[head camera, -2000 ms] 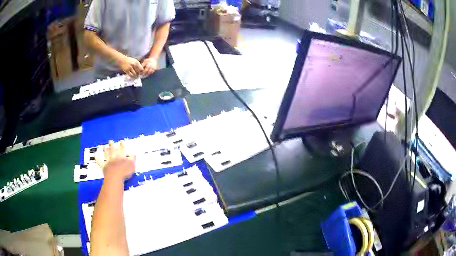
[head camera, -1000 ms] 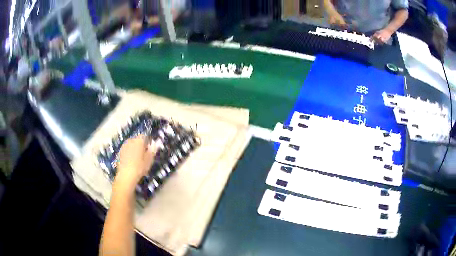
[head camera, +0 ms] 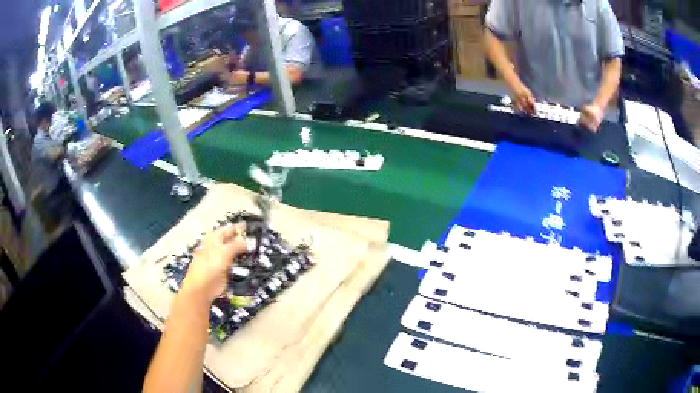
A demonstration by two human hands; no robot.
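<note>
My left hand [head camera: 217,259] reaches from the bottom left over a cluster of bare circuit boards [head camera: 288,265]. Its fingertips are closed on one blurred circuit board [head camera: 259,222], which stands tilted up out of the cluster. The cluster has dark strips with white block parts and lies on brown cardboard [head camera: 338,269]. My right hand is not in view. White panels [head camera: 499,307] with black squares lie overlapping at the right, partly on a blue sheet [head camera: 514,184].
A strip assembly [head camera: 326,160] lies on the green surface behind the cardboard. A person [head camera: 556,54] stands across the bench with both hands at another white strip. More people are at the far left. Metal posts [head camera: 165,92] rise behind the cardboard. More white panels [head camera: 648,230] lie far right.
The view has swung left from the white panels to the cardboard. My left hand has gone from the panels to the board cluster, where one board is now raised.
</note>
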